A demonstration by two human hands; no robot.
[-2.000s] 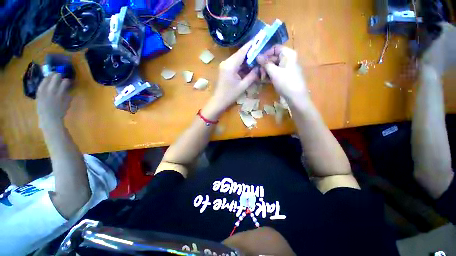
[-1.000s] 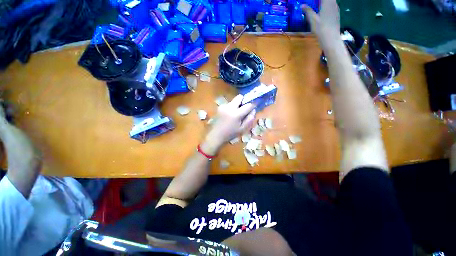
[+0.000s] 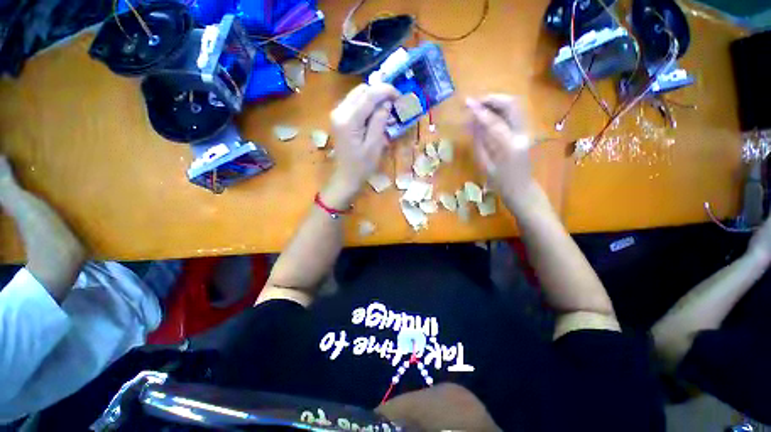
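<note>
My left hand (image 3: 362, 122) grips a grey-white housing (image 3: 433, 74), tilted above the bench. A blue battery pack (image 3: 404, 91) with a pale tan adhesive pad (image 3: 408, 107) shows at the housing's open side, beside my left fingers. A thin red lead with a white tip hangs from it. The black round shell (image 3: 378, 44) lies tilted behind the housing. My right hand (image 3: 499, 135) is raised to the right, apart from the housing, with thumb and fingertips together; I cannot tell whether something small is between them.
Release paper scraps (image 3: 417, 192) lie on the orange bench (image 3: 313, 224). Black shells with grey-white housings (image 3: 228, 160) stand at the left, near blue packs (image 3: 283, 25). More units (image 3: 593, 57) with loose wires stand at the right. Other people's arms (image 3: 42, 228) show at both sides.
My right hand has come back from the blue heap at the top to beside the housing. A blue pack with a pad now shows at the housing, which my left hand has turned.
</note>
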